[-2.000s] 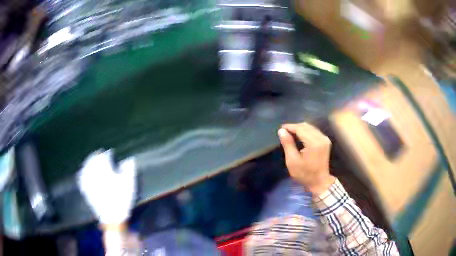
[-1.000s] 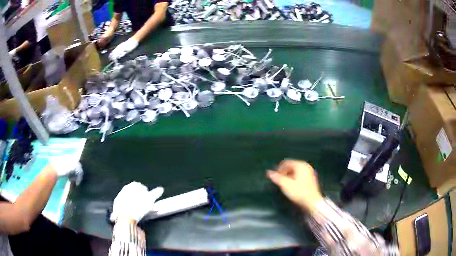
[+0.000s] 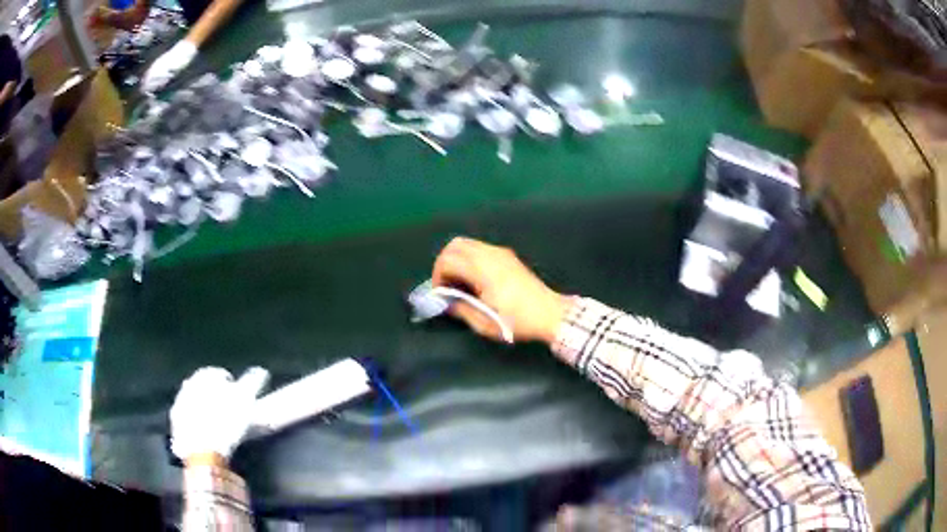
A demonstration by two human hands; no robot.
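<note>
My left hand point(image 3: 216, 416), in a white glove, holds a long silver-white tube body point(image 3: 312, 398) low over the dark-green mat. Blue wires point(image 3: 391, 400) hang from the tube's right end, beside a dark fitting. My bare right hand point(image 3: 493, 291) is right of and above the tube end. It holds a round end piece point(image 3: 427, 301) with a white tail that curves under the fingers. The end piece and the tube are apart. The picture is somewhat blurred.
A heap of round end pieces point(image 3: 223, 156) lies across the back left. A grey-white screw feeder point(image 3: 732, 208) stands at right, with a black electric screwdriver point(image 3: 758, 260) on it. Cartons point(image 3: 867, 177) stand beyond. A smartphone point(image 3: 861, 424) lies on cardboard. Another person's gloved hand point(image 3: 169, 65) is top left.
My right hand has moved left and up, and a round end piece now shows in it. The view has shifted, and the other worker's hand at left is out of view.
</note>
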